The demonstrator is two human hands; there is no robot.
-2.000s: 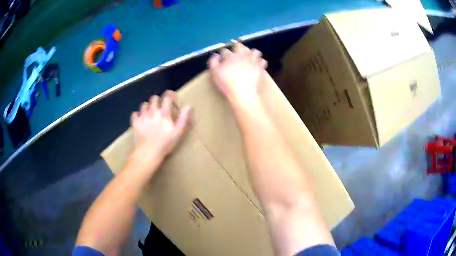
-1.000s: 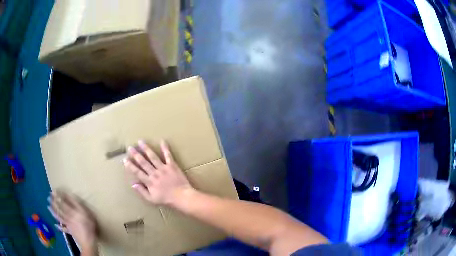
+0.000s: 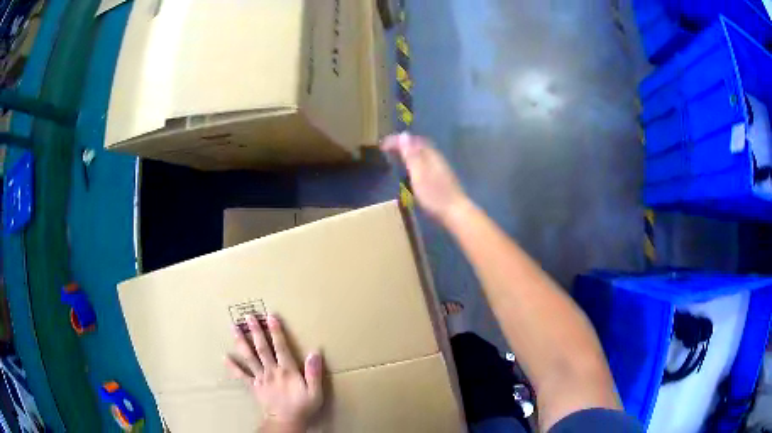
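Note:
A tan shipping carton with closed top flaps sits low in front of me, with a centre seam and a small printed block. My left hand lies flat on its top, fingers spread over the printed block. My right hand is off this carton, in the air beyond its far right corner, near another carton at the upper left. It holds nothing that I can see; its fingers are blurred and look partly together.
A green bench runs along the left, with two blue-and-orange tape dispensers and a blue tray. Part of another carton shows behind the near one. Blue bins with black cables stand right, across the grey floor with yellow-black tape.
My right hand has left the carton top and reached forward to the right. My left hand has moved inward from the left edge onto the printed block. The view has shifted, showing more bench.

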